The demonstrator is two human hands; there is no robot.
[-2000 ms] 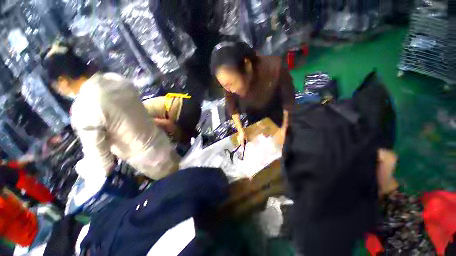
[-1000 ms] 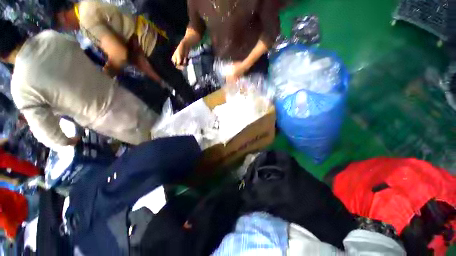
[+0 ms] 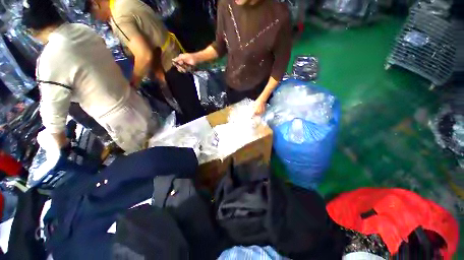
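Observation:
A black garment (image 3: 247, 203) lies bunched at the bottom centre, close in front of me, spreading to the lower right. Another dark garment with a small shiny button (image 3: 175, 195) lies left of it, partly over a navy coat (image 3: 122, 177) with two shiny buttons. Light blue striped cloth (image 3: 250, 253) shows at the bottom edge below the black garment. Neither my left hand nor my right hand can be made out; the dark cloth may cover them.
An open carton (image 3: 259, 144) of clear polybags stands beyond the garments, next to a bulging blue plastic sack (image 3: 308, 152). A person in brown reaches into it; two people in light tops bend at the left. A red bundle (image 3: 397, 216) lies lower right, a wire rack (image 3: 425, 45) upper right.
The black garment, held up at the right with a hand beside it two seconds ago, is now low at the bottom centre. The blue sack is uncovered. Dark cloth now overlaps the navy coat's right side.

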